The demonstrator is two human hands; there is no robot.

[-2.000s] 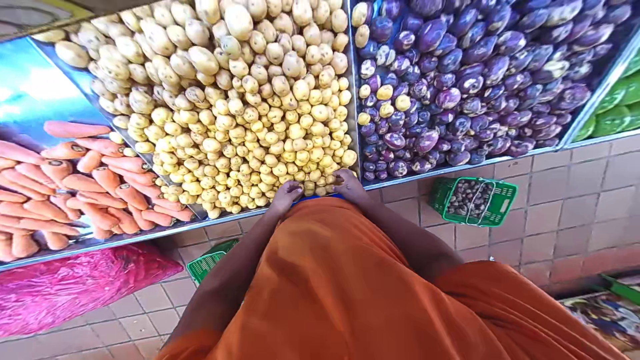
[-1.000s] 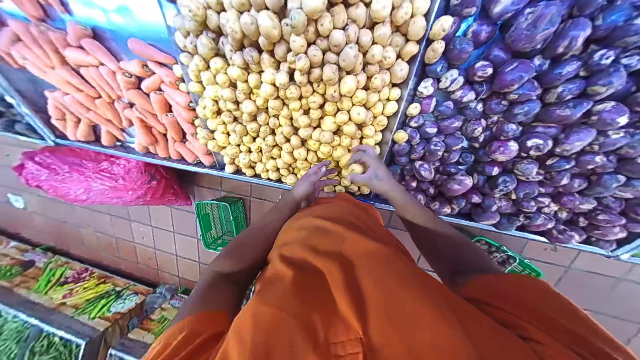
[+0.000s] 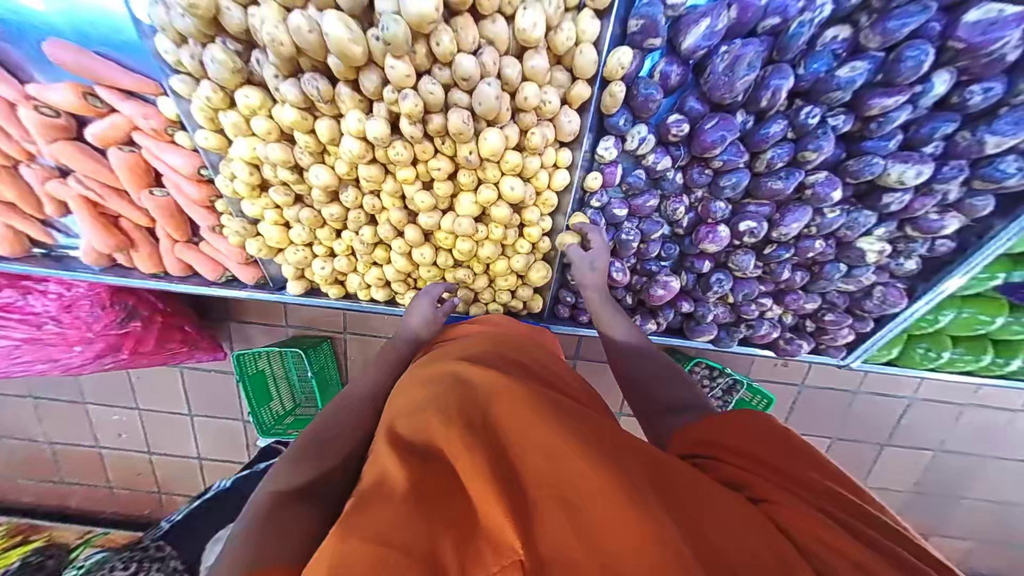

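A sloping pile of yellow potatoes fills the bin in front of me, small ones at the near edge. My right hand is over the divider on the right, its fingers closed on a small potato. Beyond that hand lies the bin of purple, onion-like vegetables. My left hand rests at the near edge of the potatoes, fingers curled and partly apart; whether it holds a potato cannot be made out.
Carrots lie in the left bin, green vegetables at the far right. Below the metal rim stand a green plastic basket, a pink plastic bag and another green basket of small dark items. Someone's dark patterned clothing shows at lower left.
My right hand has moved right, away from my left hand, to the divider beside the purple vegetables. Dark patterned clothing has come into view at lower left.
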